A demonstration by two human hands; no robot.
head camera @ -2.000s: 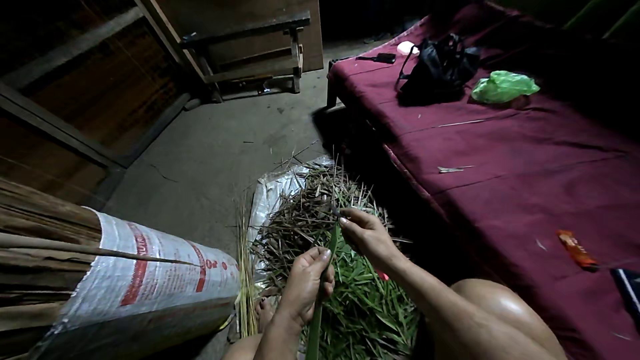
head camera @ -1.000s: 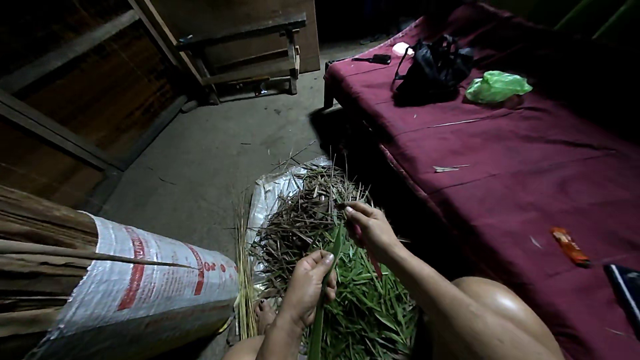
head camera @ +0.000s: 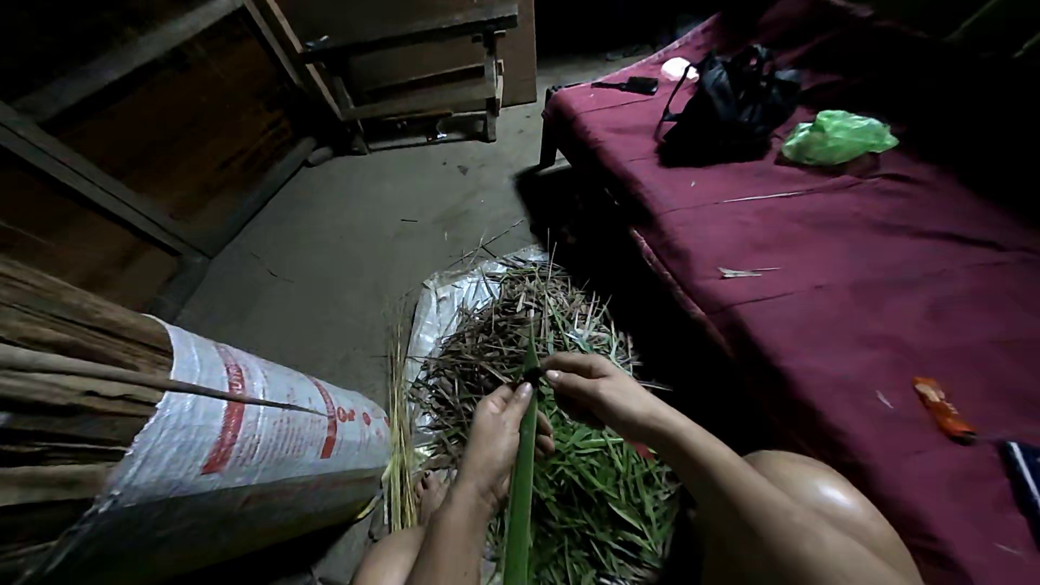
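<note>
A long green leaf strip [head camera: 522, 487] runs upright along the lower middle of the view. My left hand [head camera: 501, 435] grips it, thumb on top, near its upper part. My right hand [head camera: 597, 390] is just to the right, its fingertips meeting at a small dark thing beside the leaf; whether that is a blade cannot be told. Beneath both hands lies a heap of cut green leaf pieces [head camera: 605, 504], with brown dry pieces [head camera: 487, 349] farther off, on a whitish plastic sheet [head camera: 443, 313].
A white woven sack [head camera: 276, 406] with red print holds brown dry stalks [head camera: 73, 382] at left. Thin yellowish strips [head camera: 398, 439] stand beside it. At right, a maroon-covered bed [head camera: 837, 325] carries a black bag [head camera: 727, 106], green plastic bag [head camera: 838, 138], brush [head camera: 638, 85] and orange wrapper [head camera: 942, 409].
My right hand, a little apart from the left one second ago, is now close beside it at the leaf. My left hand has kept its grip.
</note>
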